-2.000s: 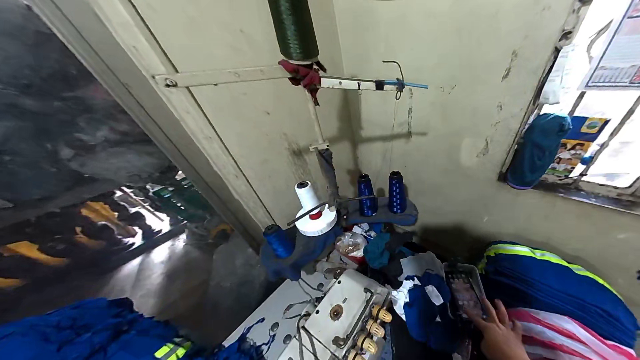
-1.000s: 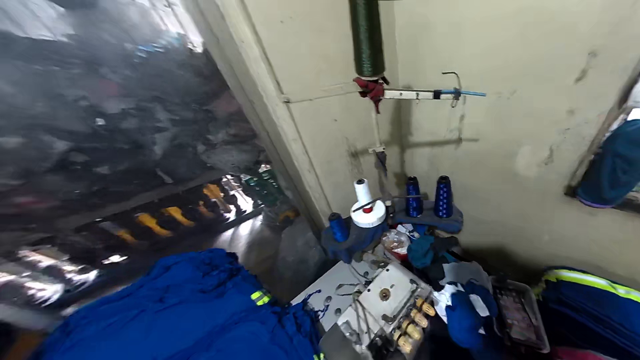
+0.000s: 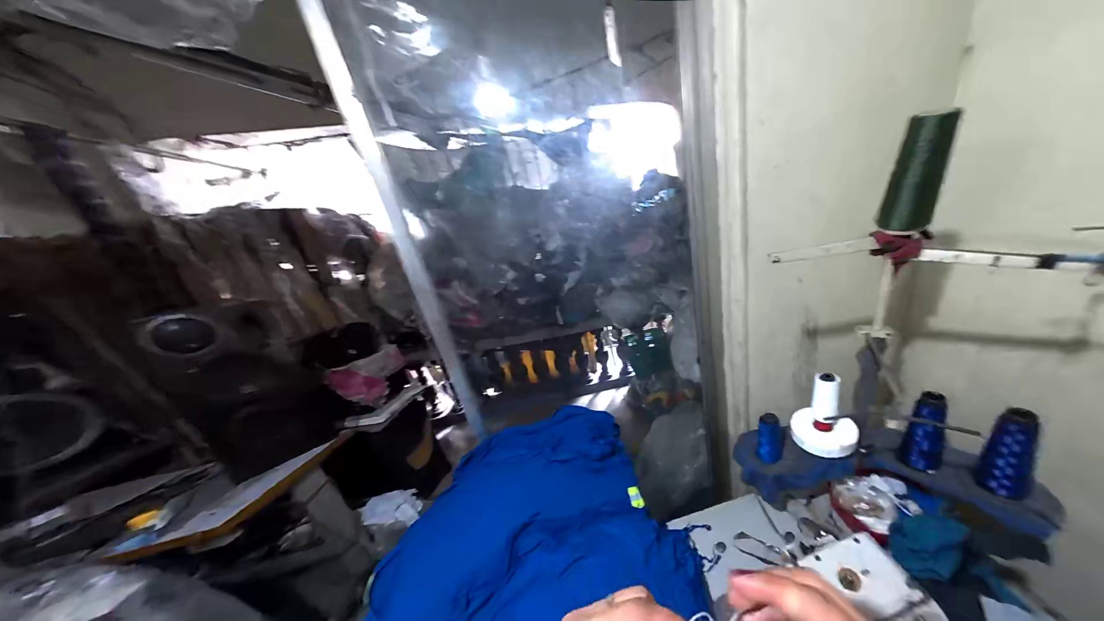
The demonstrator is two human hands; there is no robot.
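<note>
My left hand (image 3: 625,605) shows only partly at the bottom edge, over the heap of blue cloth (image 3: 535,509); its fingers are cut off by the frame. To its right, my right hand (image 3: 789,593) has its fingers bent in front of the white sewing machine (image 3: 862,573). Something thin and pale lies between the two hands, too small to name. Behind the machine stand a white thread cone (image 3: 825,401), a small blue spool (image 3: 769,438) and two blue thread cones (image 3: 927,431).
A large green thread cone (image 3: 921,172) sits on a thread stand by the wall. Left of the blue heap is a cluttered table (image 3: 233,509). A speaker (image 3: 183,336) and a pale post (image 3: 397,224) are behind. Teal cloth (image 3: 930,545) lies right of the machine.
The view has swung far to the left. Two seconds ago one hand was at the plastic tray on the right; now both hands show at the bottom, near the blue heap and the machine.
</note>
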